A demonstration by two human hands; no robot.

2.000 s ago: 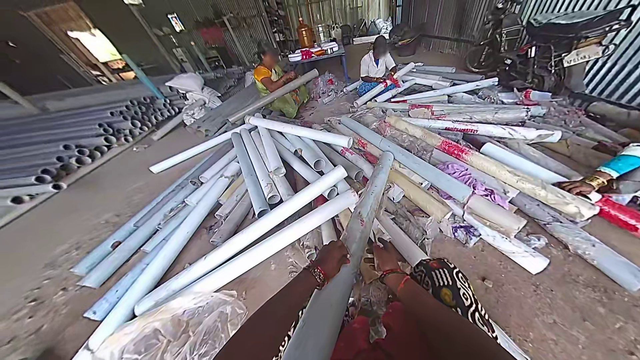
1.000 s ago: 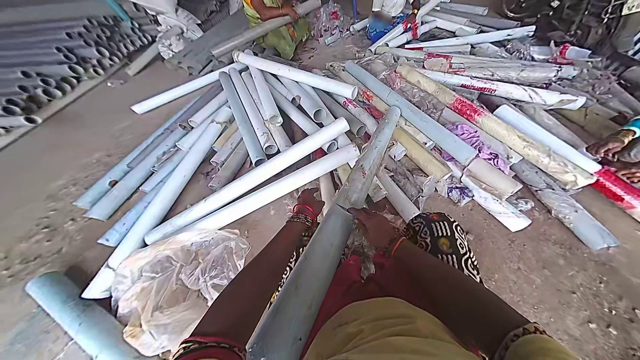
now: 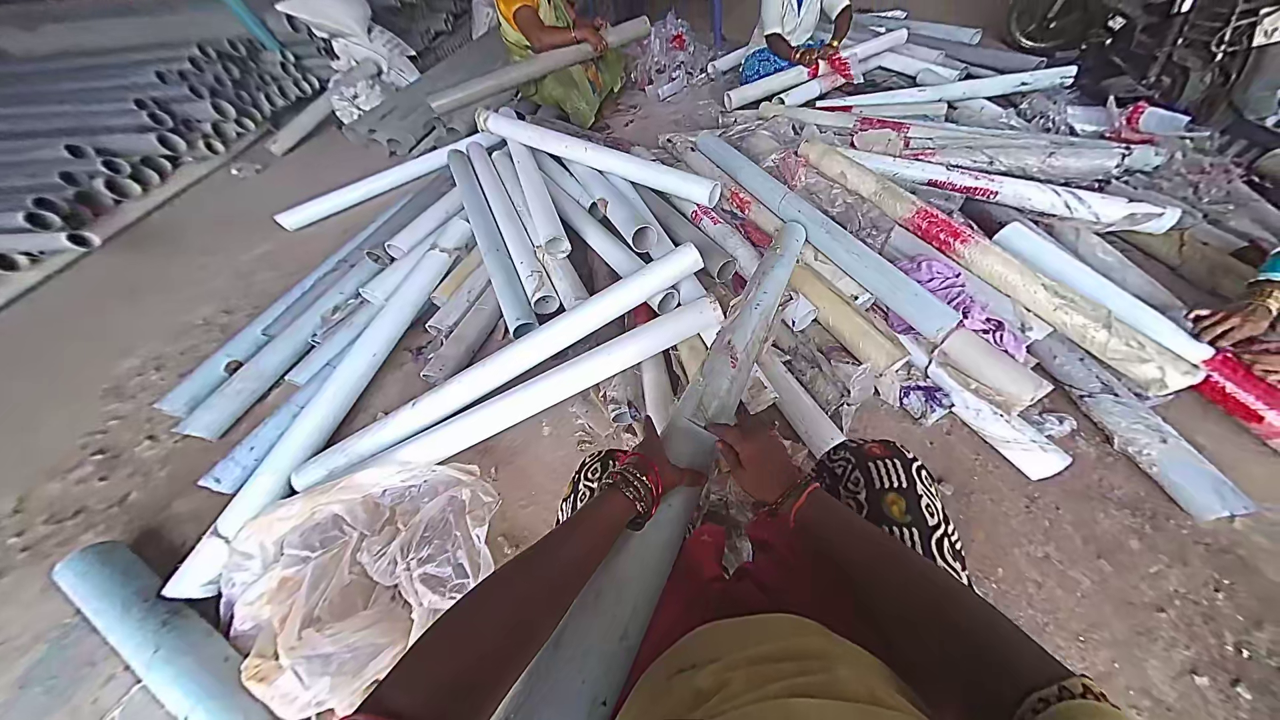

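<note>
A long grey tube (image 3: 640, 560) slants across my lap, its upper part under plastic film (image 3: 735, 350) and its far end resting by the pile. My left hand (image 3: 665, 468) is closed around the tube near its middle. At the tube's right side my right hand (image 3: 755, 460) pinches the film where it meets the barer lower part. Just beyond my hands, two white tubes (image 3: 560, 375) lie side by side on a heap of grey and white tubes. To the left of my left arm sits a crumpled clear plastic bag (image 3: 350, 580).
Film-wrapped tubes (image 3: 1000, 275) with red marks spread to the right, near a person's hands (image 3: 1240, 325). Two seated people (image 3: 565, 50) (image 3: 790, 40) handle tubes at the back. Stacked grey pipes (image 3: 150, 130) fill the upper left; a pale blue tube (image 3: 150, 620) lies lower left.
The view has tilted down. Beside two seconds ago, the film covers less of the tube's lower part, and my hands sit at the film's lower edge.
</note>
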